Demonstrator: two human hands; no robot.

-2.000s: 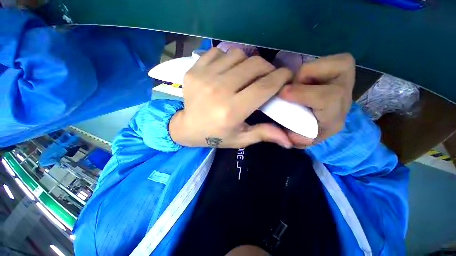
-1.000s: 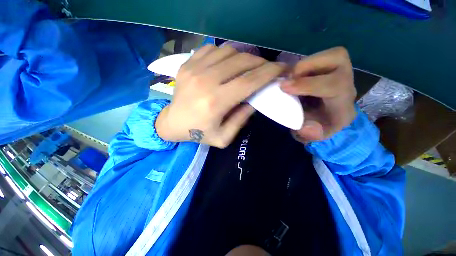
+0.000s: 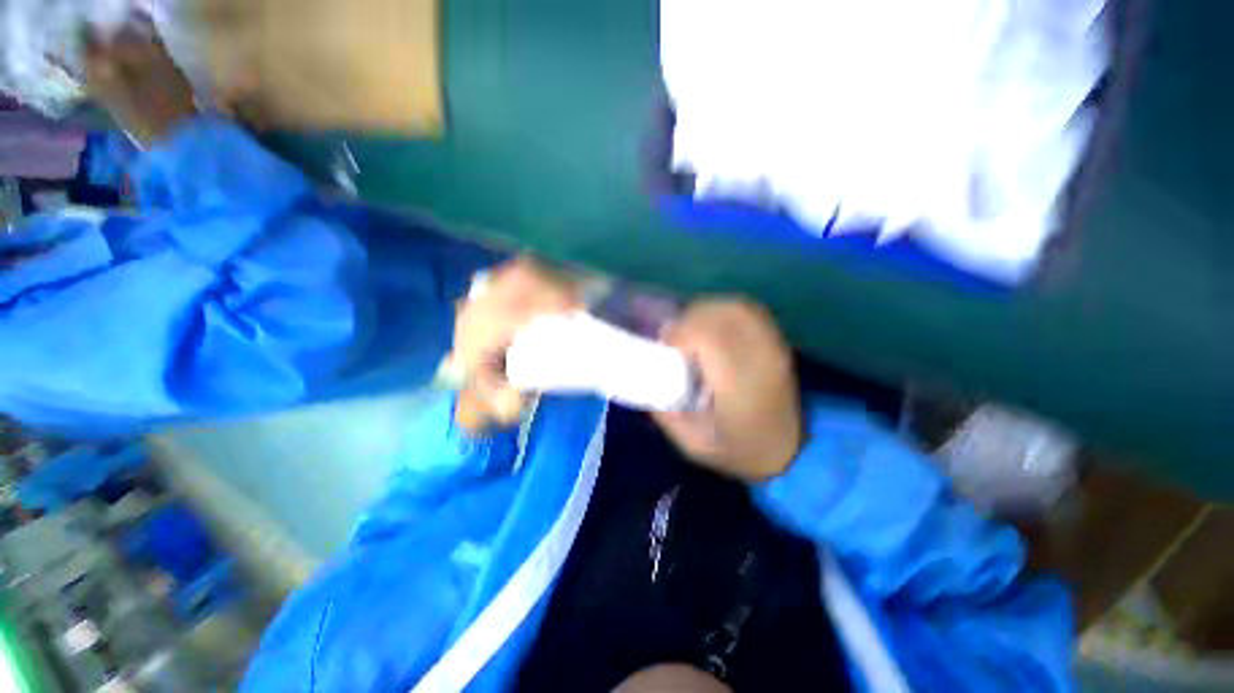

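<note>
The frame is blurred by motion. A white curved piece (image 3: 596, 362), which looks like part of the cat-ear headset, is held level in front of my chest at the bench edge. My left hand (image 3: 504, 339) grips its left end. My right hand (image 3: 742, 386) grips its right end. A dull pinkish-dark part (image 3: 633, 309) shows behind the white piece between the hands. The fingertips and details of the piece are too blurred to tell.
A blue-edged tray (image 3: 947, 261) heaped with white pieces lies on the green bench (image 3: 541, 163). Brown cardboard (image 3: 345, 68) is at upper left. A neighbour's blue sleeve (image 3: 230, 305) is at left. Clear plastic (image 3: 1008, 458) and cartons (image 3: 1150, 542) are at lower right.
The view has shifted, bringing the tray and cardboard into sight. My hands have moved apart to the two ends of the white piece, lower and further left in the picture.
</note>
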